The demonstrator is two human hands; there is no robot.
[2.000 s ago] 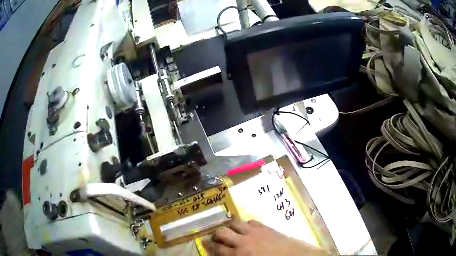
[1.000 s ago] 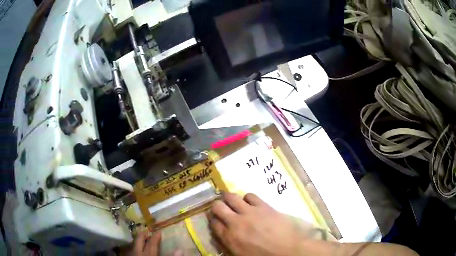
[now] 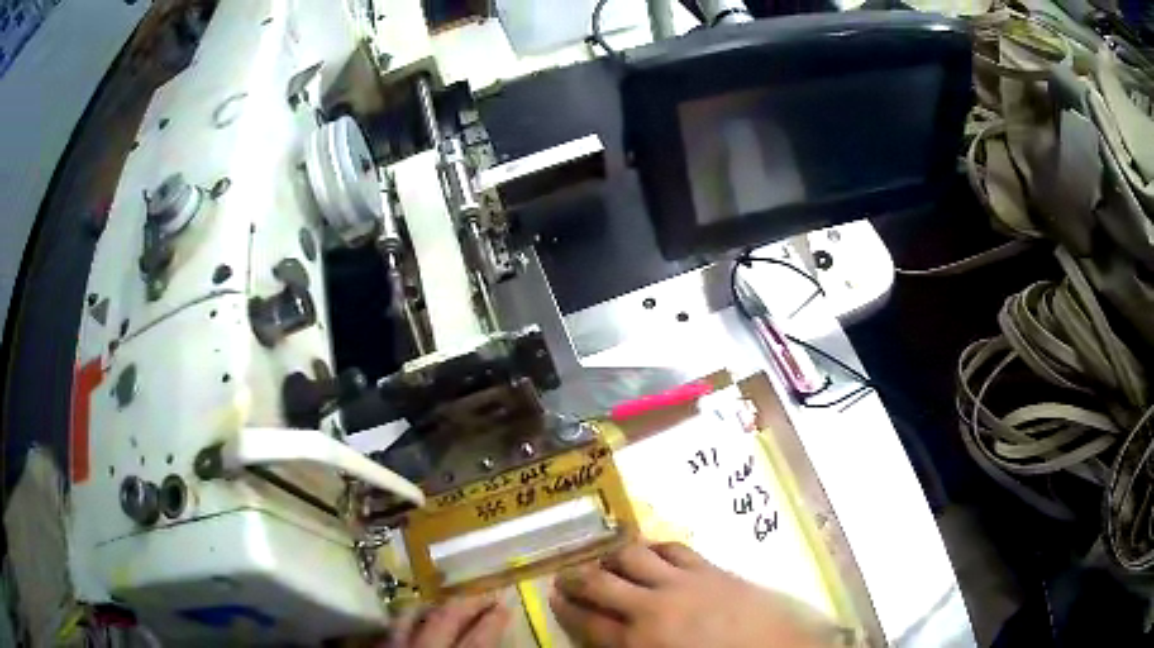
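Note:
The yellow clamp frame [image 3: 462, 572] with black handwriting lies beside the needle area, a white strip [image 3: 521, 542] in its window. Beige fabric [image 3: 515, 625] lies below it, crossed by a narrow yellow strip [image 3: 535, 613]. My right hand [image 3: 690, 601] lies flat, fingertips at the frame's lower right edge. My left hand [image 3: 452, 625] is at the frame's lower left edge, cut off by the picture's bottom. Both press on the cloth with fingers spread a little; neither grips anything that I can see. A white marked paper [image 3: 690, 487] lies on the template plate [image 3: 820, 538].
The white machine head [image 3: 228, 418] fills the left. The black control panel [image 3: 797, 133] stands at the back. Pink snips [image 3: 787, 355] with a black cable lie right of the template. A bright pink strip [image 3: 661, 400] lies behind the paper. Beige straps [image 3: 1057, 367] are heaped at right.
The left hand has come in at the frame's lower left since two seconds ago. The yellow strip now reaches the frame between the hands. The right hand stays at the lower right. The view has shifted.

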